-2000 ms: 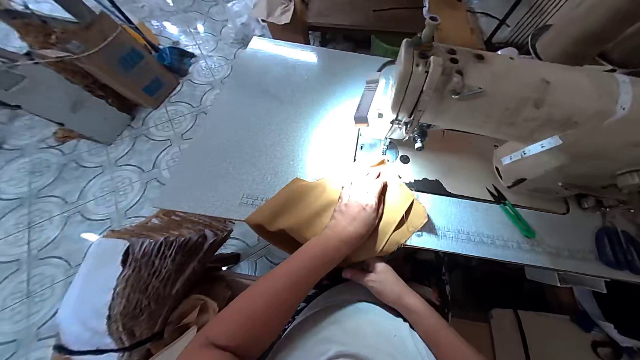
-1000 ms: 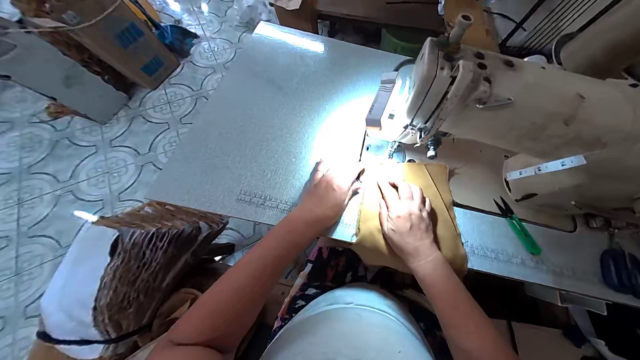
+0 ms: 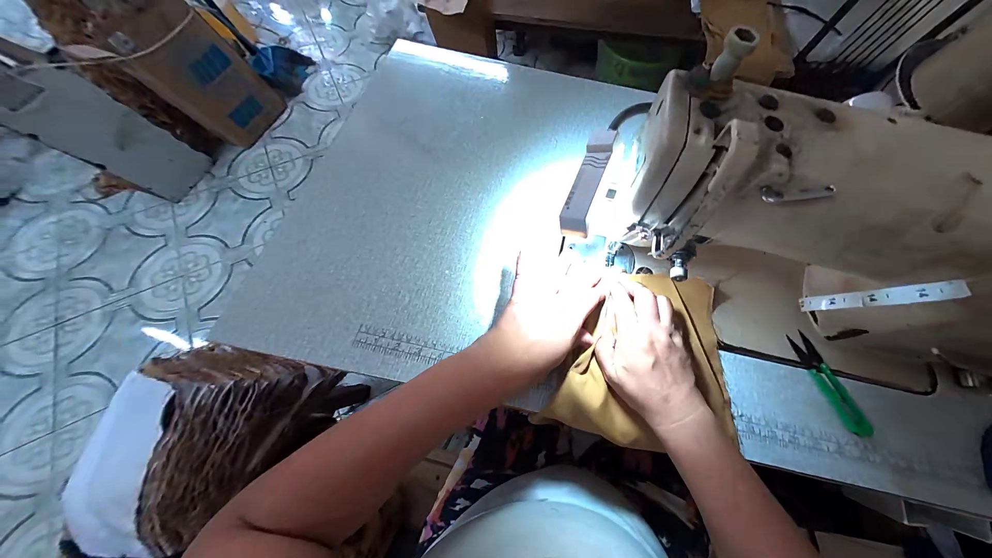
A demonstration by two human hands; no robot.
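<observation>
A piece of mustard-yellow fabric [image 3: 701, 333] lies at the front of the sewing machine [image 3: 775, 170], its far edge close to the needle and presser foot [image 3: 612, 256]. My left hand [image 3: 542, 318] is at the fabric's left edge, its fingertips near the needle and partly washed out by the lamp's glare. Pressed on top of the fabric, my right hand [image 3: 647, 349] has its fingers bunched at a fold beside the left fingertips. The near part of the fabric hangs over the table's front edge.
Green-handled thread snips [image 3: 841, 395] lie right of the fabric. The lamp [image 3: 587, 186] shines beside the machine head. A stack of brown fabric pieces [image 3: 225, 434] stands at the table's front left. Ruler markings run along the table [image 3: 349, 209]. Cardboard boxes [image 3: 209, 77] stand on the tiled floor.
Two seconds ago the fabric lay further left under one hand, its left part spread on the table. Since a second ago, my left hand has moved right onto the fabric's edge, and both hands are closer together.
</observation>
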